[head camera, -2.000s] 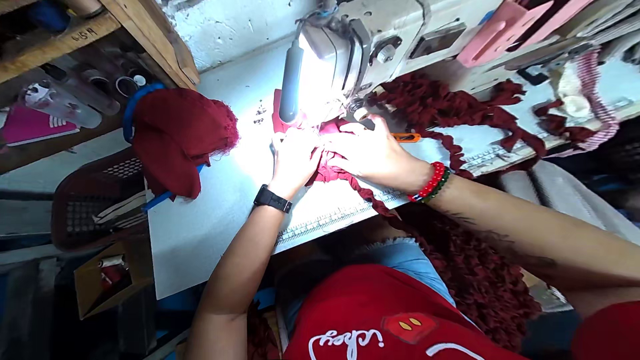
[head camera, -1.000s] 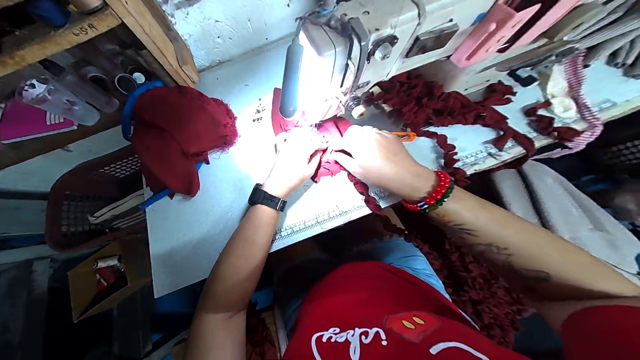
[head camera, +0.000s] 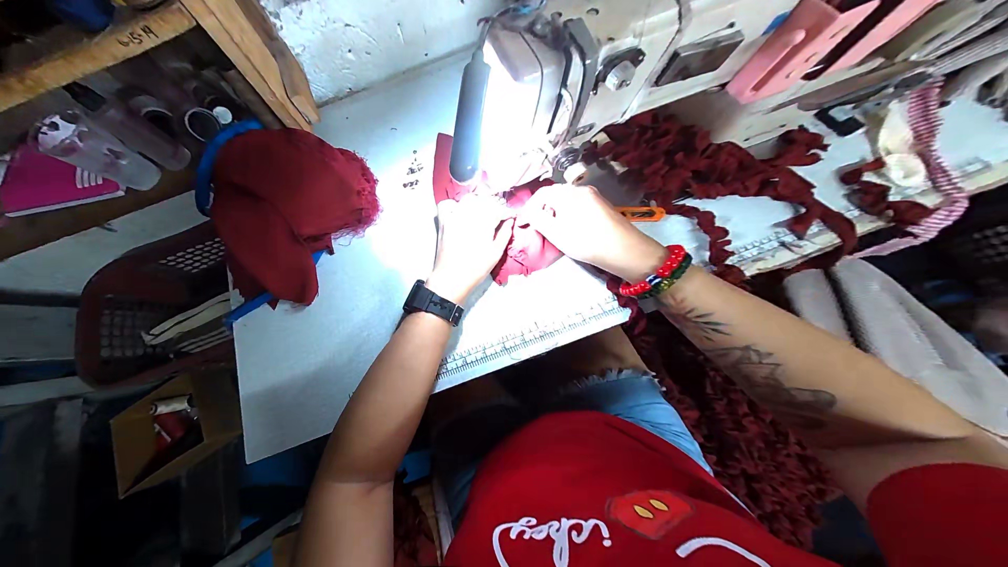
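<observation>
Under the bright lamp of a sewing machine (head camera: 524, 87), a piece of dark red fabric (head camera: 529, 256) lies on the white table (head camera: 315, 378). My left hand (head camera: 472, 236), with a black watch at the wrist, rests on the fabric left of the needle area; glare washes out its fingers. My right hand (head camera: 579, 220), with beaded bracelets, pinches the fabric's upper right part close to the machine. The needle and presser foot are lost in glare. A gathered dark red strip (head camera: 709, 236) runs right of my right hand, near an orange-handled tool (head camera: 642, 213).
Dark red fabric with a blue band (head camera: 276, 205) hangs over the table's left side. Beyond are a plastic basket (head camera: 118, 307), a cardboard box (head camera: 126, 441) holding thread spools and a wooden shelf (head camera: 157, 35). Ruffled red strips (head camera: 669, 157) pile behind; a pink holder (head camera: 803, 47) sits on the machine.
My right hand has shifted slightly relative to the fabric, and its fingers are now more bent. My left hand stays on the fabric beside the needle area.
</observation>
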